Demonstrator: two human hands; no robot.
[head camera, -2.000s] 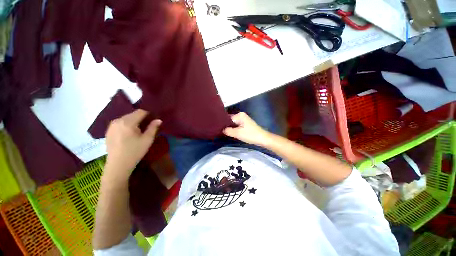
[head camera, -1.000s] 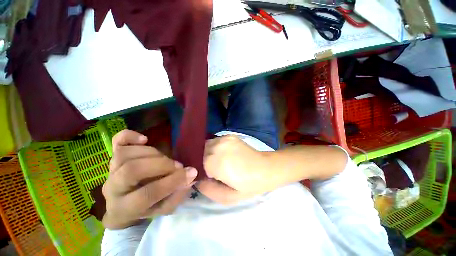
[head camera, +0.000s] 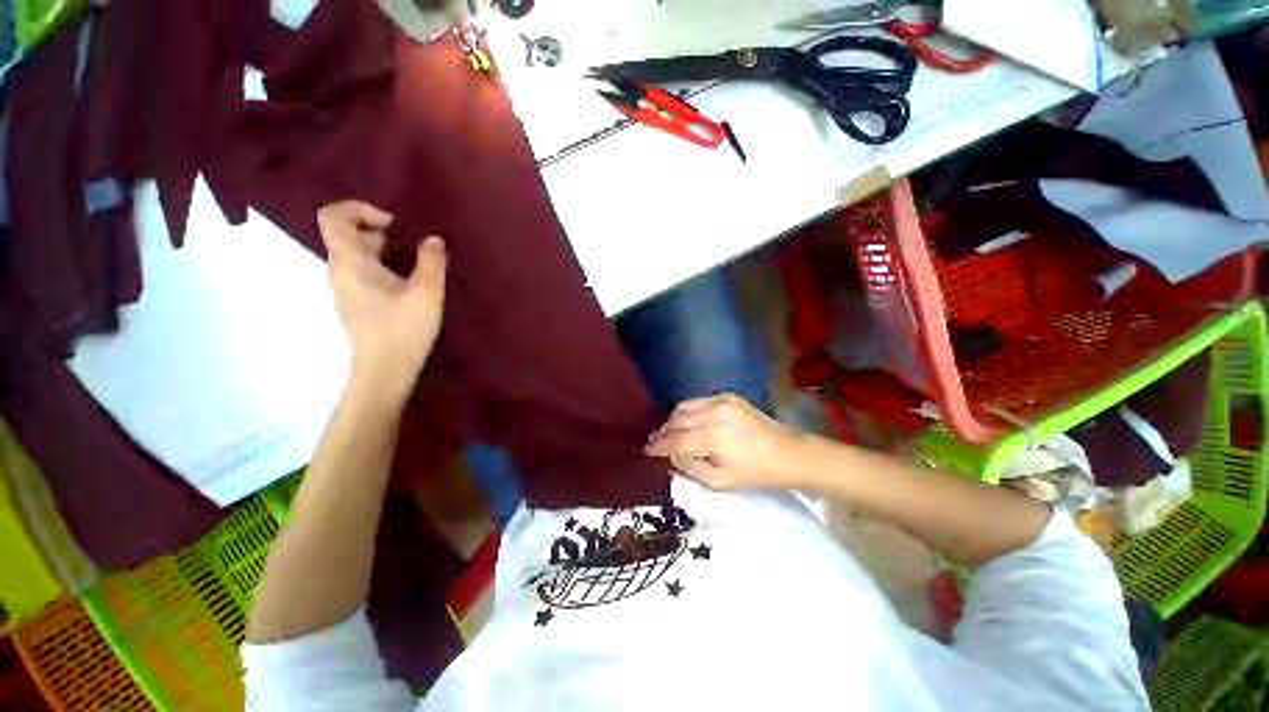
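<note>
A long maroon cloth panel (head camera: 536, 327) runs from the lit area at the top of the table down over the table edge to my lap. My right hand (head camera: 727, 442) pinches its lower right edge. My left hand (head camera: 383, 299) lies over the panel's left side, thumb and fingers apart; whether it grips any cloth cannot be told. More maroon pieces (head camera: 84, 403) lie at the left, some hanging over the table edge.
Red-handled snips (head camera: 675, 114), black shears (head camera: 821, 77) and red-handled scissors (head camera: 939, 49) lie on the white table (head camera: 668, 209). A red basket (head camera: 932, 313) holds black and grey offcuts. Green baskets (head camera: 195, 570) stand below left and right; an orange one stands at left.
The panel, narrow and gathered between both hands a second ago, is now spread wide. My left hand has moved up and away from my right hand, which has shifted right along the cloth.
</note>
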